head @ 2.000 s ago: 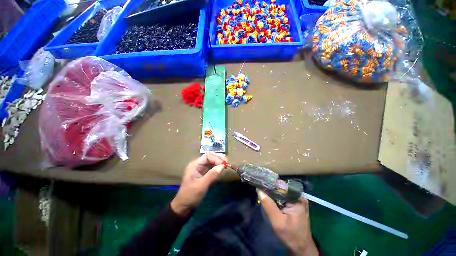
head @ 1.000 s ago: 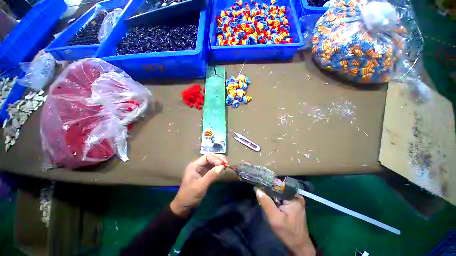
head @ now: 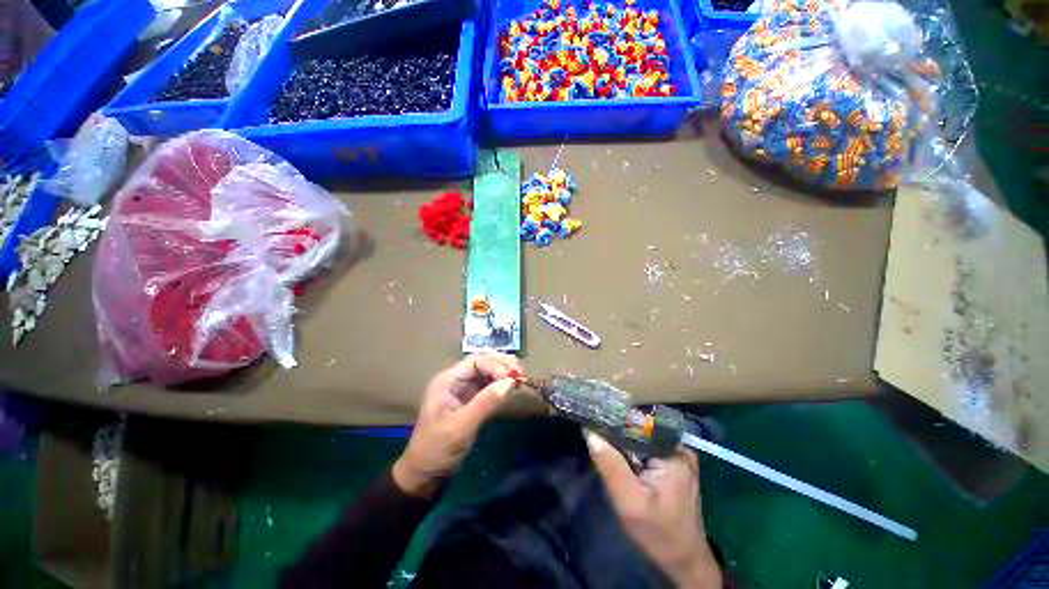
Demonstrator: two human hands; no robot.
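My left hand [head: 451, 423] pinches a tiny red piece [head: 515, 376] between thumb and fingertips, just below the near end of the green board [head: 495, 247]. My right hand [head: 658, 506] holds the hot glue gun [head: 598, 408], its nozzle at the red piece. A long white glue stick [head: 805, 489] juts out of the gun's back. One striped cone [head: 480, 306] stands near the board's near end. A small pile of red pieces [head: 445, 219] lies left of the board, and loose striped cones [head: 549, 207] lie right of it.
Thread snips [head: 568, 324] lie right of the board. A bag of red pieces [head: 190, 265] is at left, a bag of striped cones [head: 822, 104] at upper right. Blue crates [head: 587, 119] line the back. A cardboard sheet [head: 961, 311] lies at right, with white scraps beside it.
The glue gun's back and the glue stick have shifted slightly left and up. The glue stick sticks out a little less. My left hand stays in place with the red piece.
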